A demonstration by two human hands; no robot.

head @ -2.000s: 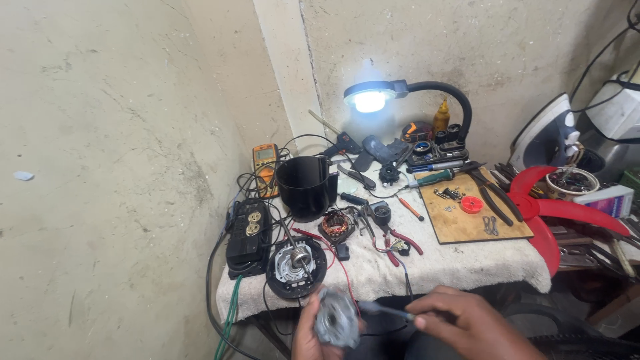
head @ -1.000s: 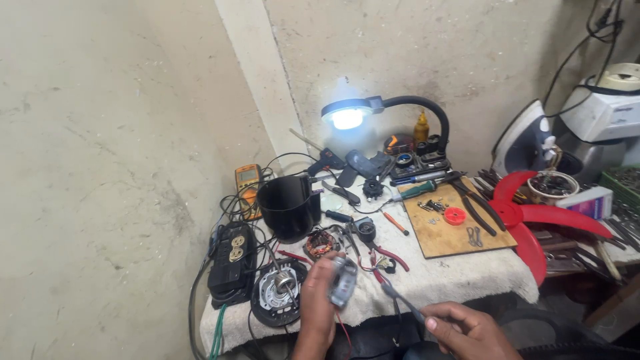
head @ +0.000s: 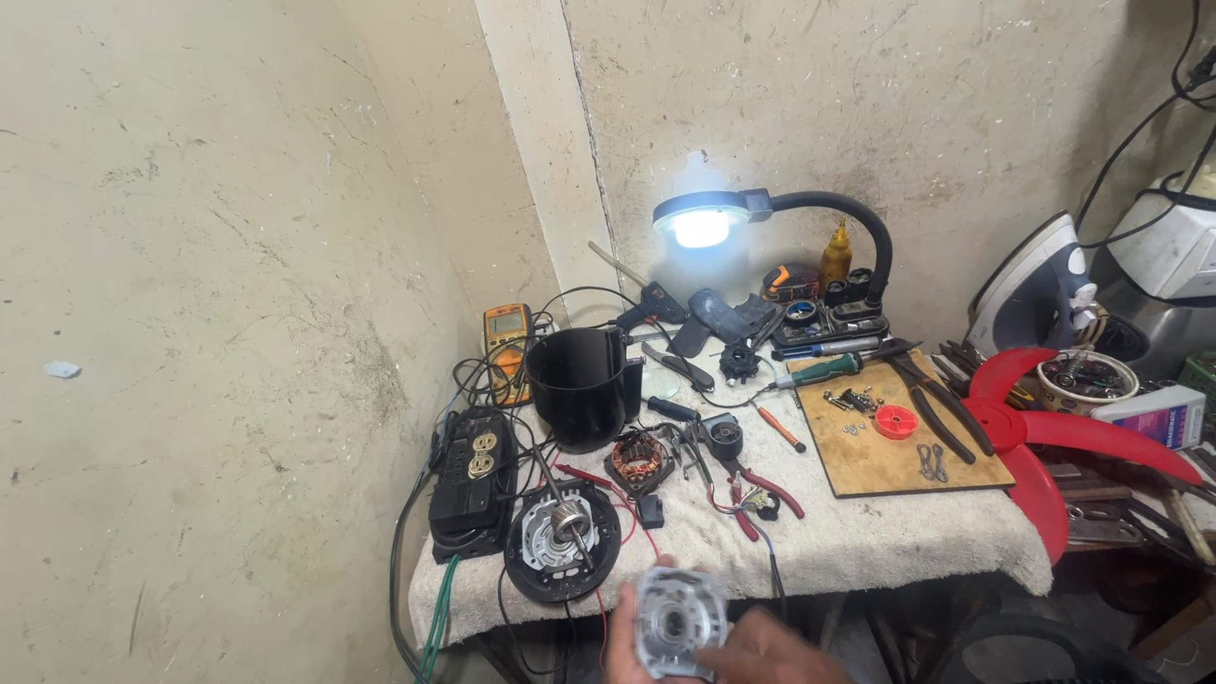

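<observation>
My left hand (head: 624, 635) grips a cast metal motor end housing (head: 679, 622) with a round bore at its centre, held up at the table's front edge. Blurred, my right hand (head: 774, 651) is at the housing's lower right, fingers against or just in front of it; whether it holds anything cannot be told. Left of the housing, a black round motor base (head: 560, 584) lies on the towel, with a rotor and shaft (head: 572, 521) standing in its metal plate. Behind my hands is a stator with copper windings (head: 638, 462), beside red-handled pliers (head: 774, 494).
A power strip (head: 472, 484), a multimeter (head: 508, 332) and a black plastic housing (head: 578, 389) stand at the left. A lit gooseneck lamp (head: 703, 223) rises behind. A wooden board (head: 893, 465) bears screws and large pliers (head: 940, 408); a red fan blade (head: 1102, 442) lies at the right.
My right hand has moved left to the metal housing. The slim tool it held in the earlier frames is not visible now. The housing's bored face has turned toward the camera.
</observation>
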